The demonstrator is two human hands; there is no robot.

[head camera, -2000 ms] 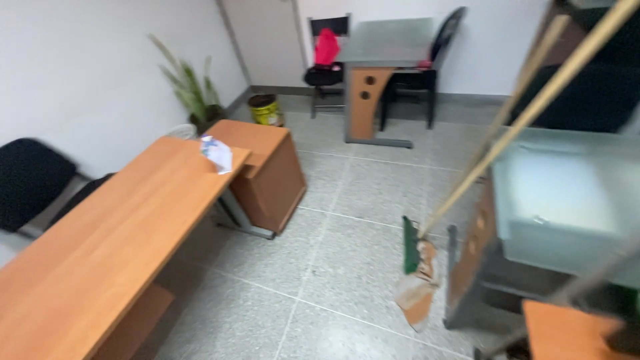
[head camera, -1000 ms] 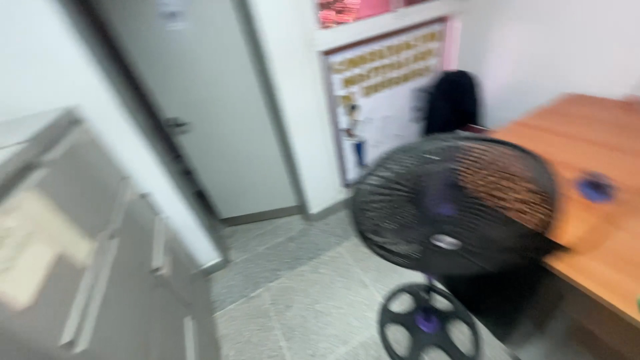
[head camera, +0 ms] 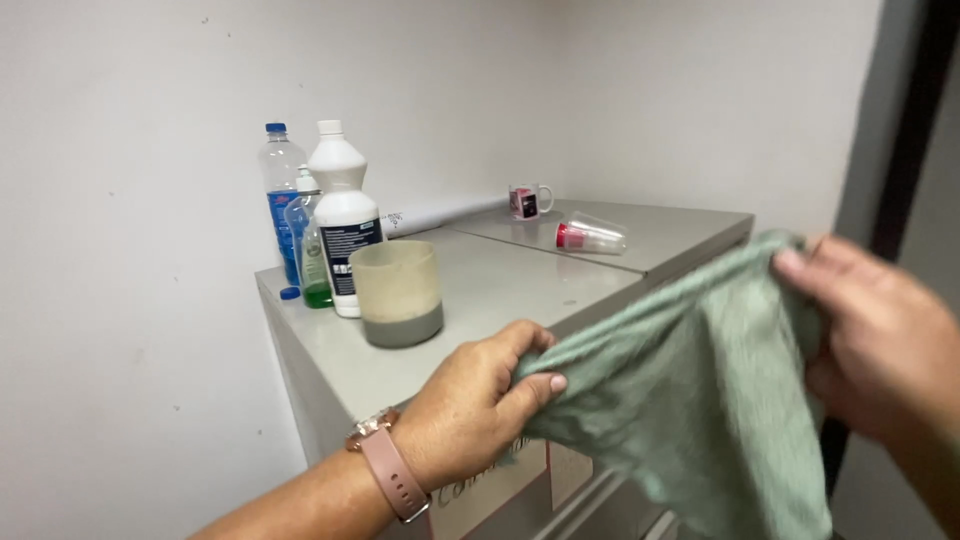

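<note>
A green cloth (head camera: 675, 390) is stretched between my hands in front of the grey metal cabinets. My left hand (head camera: 480, 397), with a pink-strapped watch at the wrist, pinches its left edge between thumb and fingers. The upper right part of the cloth is gripped by my right hand (head camera: 870, 330), which is slightly blurred. Beyond my left hand, a translucent cup with a grey base (head camera: 397, 296) stands on the cabinet top. Behind it are a white plastic bottle (head camera: 345, 195), a pump bottle with green liquid (head camera: 313, 262) and a clear bottle with blue liquid (head camera: 281, 172).
A blue cap (head camera: 289, 293) lies near the left edge of the cabinet top (head camera: 495, 292). Farther back are a mug (head camera: 529, 201), clear plastic cups on their side (head camera: 596, 234) and a rolled white sheet (head camera: 442, 215) along the wall. Lettered labels (head camera: 491, 487) are on the cabinet front.
The view has swung from desks, a broom and a standing fan to the cabinet top. Both hands and the green cloth between them are now in view; neither earlier frame shows them.
</note>
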